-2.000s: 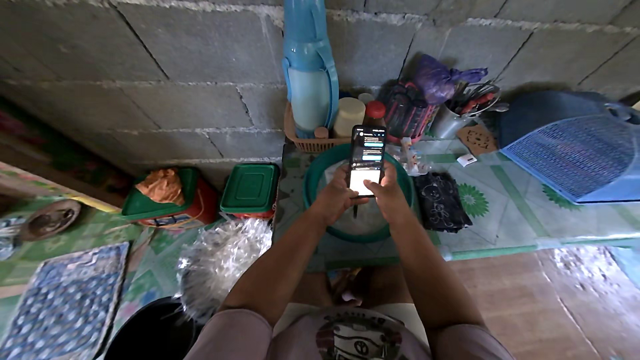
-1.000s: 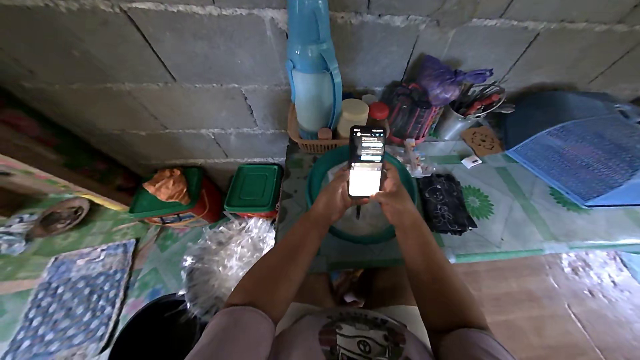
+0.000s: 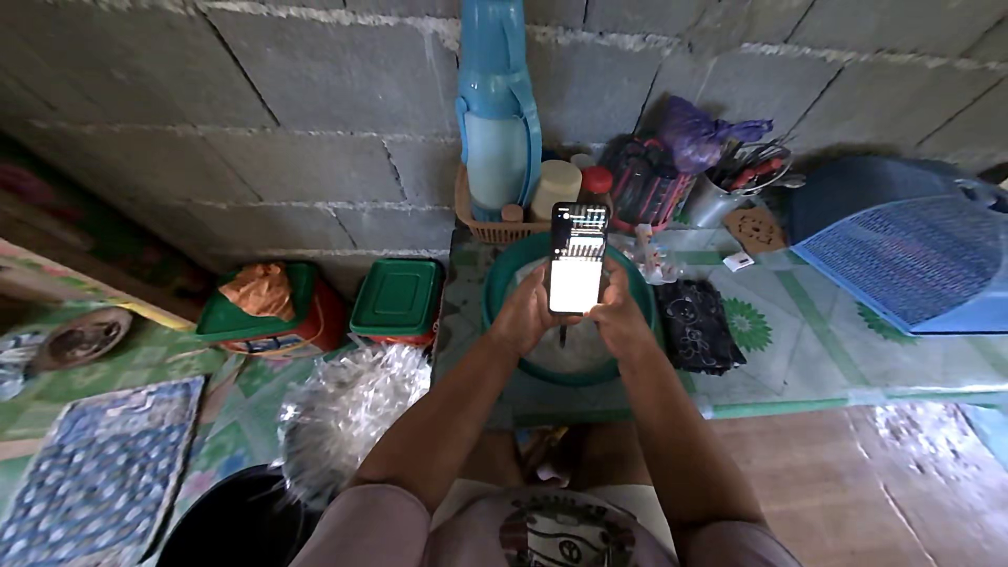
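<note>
A smartphone (image 3: 577, 260) with a lit screen is held upright between both hands over a green plastic basin (image 3: 504, 291). My left hand (image 3: 524, 311) grips its left side, and my right hand (image 3: 618, 307) holds the right side, with the thumb at the lower corner of the screen. Pale contents and a dark, thin handle-like piece show in the basin below the phone; what they are is unclear. Right of the basin lies a folded black printed cloth (image 3: 697, 327), near a small clear plastic packet (image 3: 655, 256).
Behind the basin, a brown basket (image 3: 500, 230) holds a blue thermos jug (image 3: 496, 142) and jars. A metal cup of utensils (image 3: 711, 203) and a blue plastic mesh-patterned cover (image 3: 913, 244) stand right. Lidded buckets (image 3: 398, 298), clear plastic (image 3: 354, 409) and a black bucket (image 3: 236, 520) are left.
The screen's lower part has turned into a larger, brighter white area. Both hands keep hold of the phone over the basin.
</note>
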